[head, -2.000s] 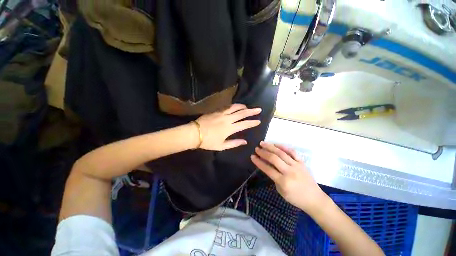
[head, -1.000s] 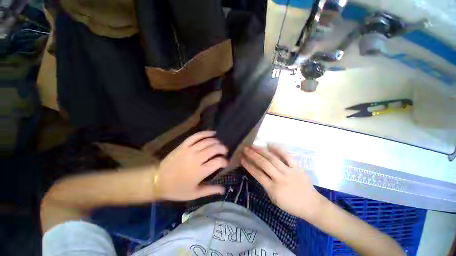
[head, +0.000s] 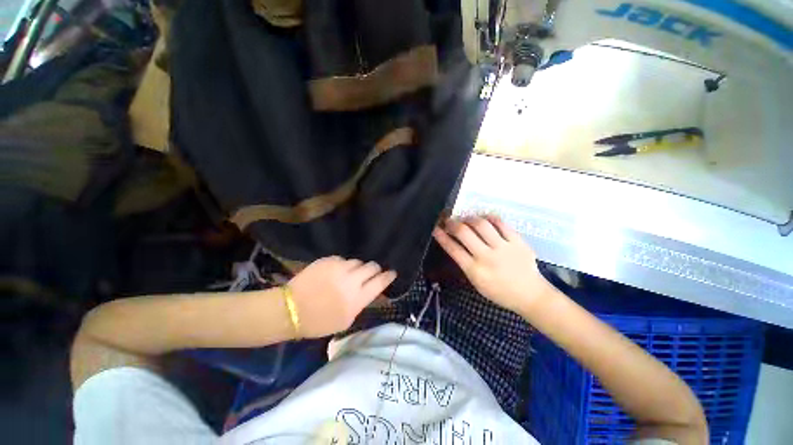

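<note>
The black garment (head: 322,165) with brown bands hangs from the sewing machine's needle area (head: 489,83) down towards my lap. My left hand (head: 337,295) has its fingers curled over the garment's lower edge. My right hand (head: 489,259) pinches the garment's right edge with its fingertips, beside the front edge of the white machine bed (head: 600,217). The thumbs are mostly hidden. The presser foot is small and blurred at the cloth's right edge.
Black and yellow thread snips (head: 648,141) lie on the machine bed under the white and blue JACK machine arm (head: 661,26). A blue plastic basket (head: 648,365) stands below the table at right. Dark and brown cloth (head: 69,165) is heaped at left.
The garment's lower part has been turned and spread, with a brown band now across it. My left hand has moved from lying flat on the cloth to its lower edge. My right hand stays near the edge.
</note>
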